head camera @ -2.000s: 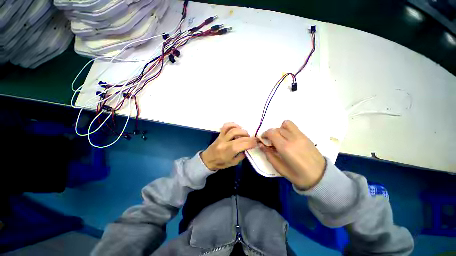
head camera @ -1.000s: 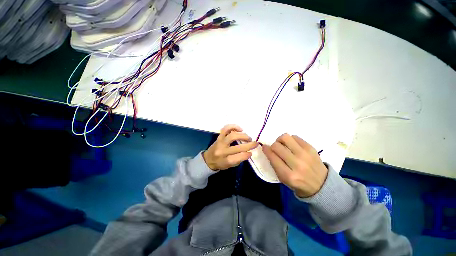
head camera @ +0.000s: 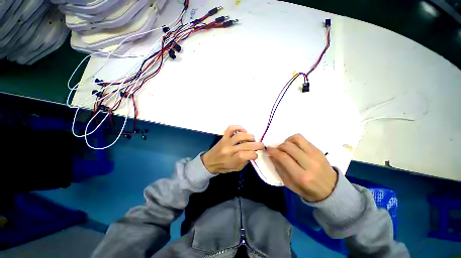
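A white panel (head camera: 323, 117) lies at the table's front edge, its near corner sticking out over the edge. A wire harness (head camera: 278, 99) of thin red and dark wires lies on it, with one black connector (head camera: 305, 87) midway and another black connector (head camera: 327, 22) at its far end. My left hand (head camera: 233, 151) rests on the panel's left rim, fingertips at the near end of the wires. My right hand (head camera: 302, 165) pinches the near wire end beside the left fingertips. The pinched part is mostly hidden by the fingers.
Stacks of white panels (head camera: 108, 25) stand at the far left. A harness bundle (head camera: 151, 63) with white cable loops (head camera: 107, 147) lies at the left, partly hanging over the edge. A faint white cable (head camera: 389, 119) lies at the right. A blue stool (head camera: 383, 197) is below right.
The panel and harness sit slightly further right in the picture. The right hand has moved a little down and right, its fingers closer together. The left hand has barely moved.
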